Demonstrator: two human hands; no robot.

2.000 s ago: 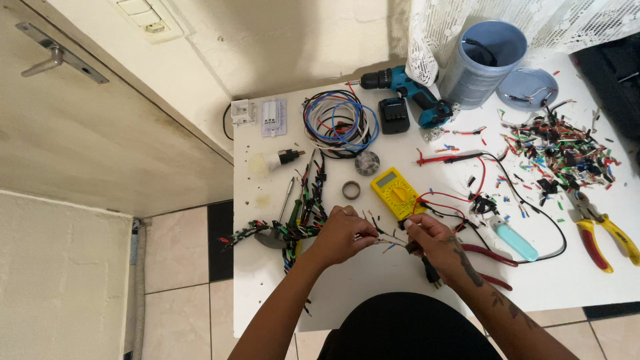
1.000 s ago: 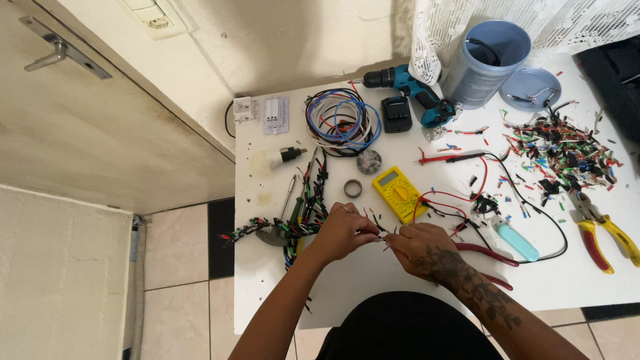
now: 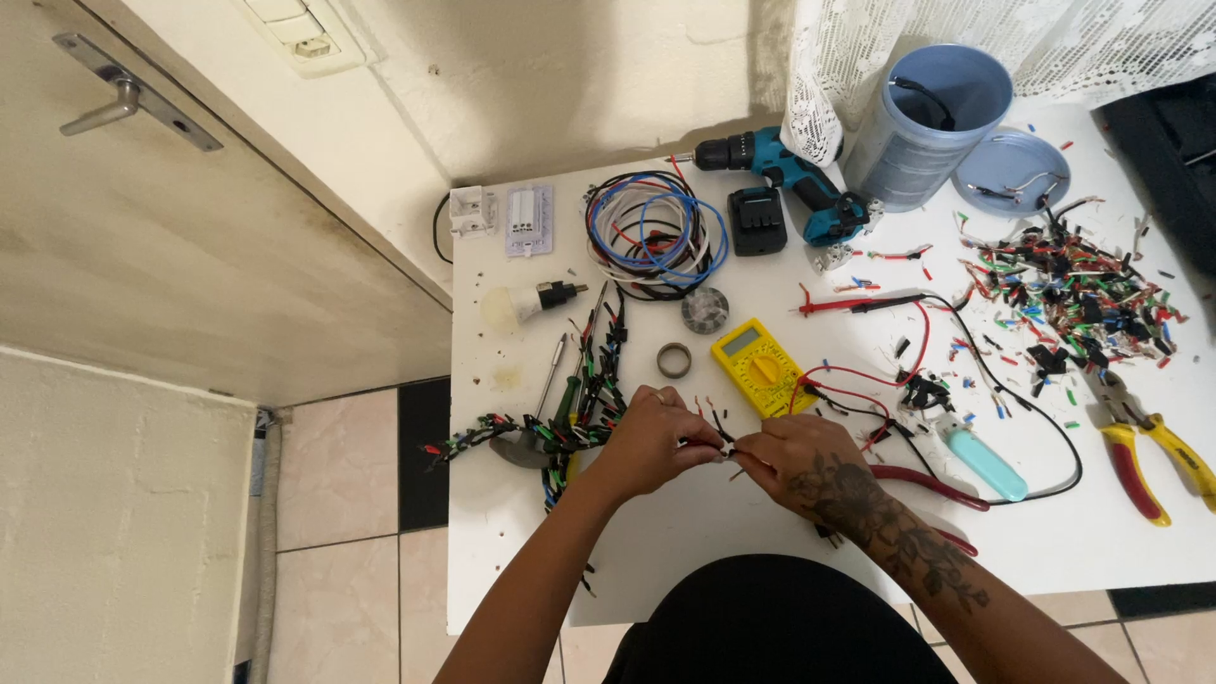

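Near the table's front edge, my left hand [image 3: 660, 439] and my right hand [image 3: 800, 461] meet fingertip to fingertip, both pinching short electrical wires [image 3: 719, 425] whose bare copper ends stick up between them. The exact grip is partly hidden by the fingers. Just beyond my right hand lies a yellow multimeter [image 3: 760, 369] with red and black leads. A bundle of twisted wires [image 3: 589, 399] spreads left of my left hand, over a green-handled screwdriver [image 3: 570, 391]. Red-handled pliers [image 3: 931, 483] lie partly under my right forearm. A metal ring [image 3: 674, 360] sits beyond my left hand.
Toward the wall are a coil of cable [image 3: 655, 237], a cordless drill [image 3: 793, 176], its battery [image 3: 757, 220] and a light bulb [image 3: 522, 302]. On the right stand a blue tub [image 3: 926, 133], a heap of wire scraps [image 3: 1073, 294], yellow-red pliers [image 3: 1135, 446] and a turquoise-handled tool [image 3: 988, 461].
Two seconds ago my right hand was turned more open, with a dark cable piece by it; its back now faces up and its fingertips are close against my left hand's.
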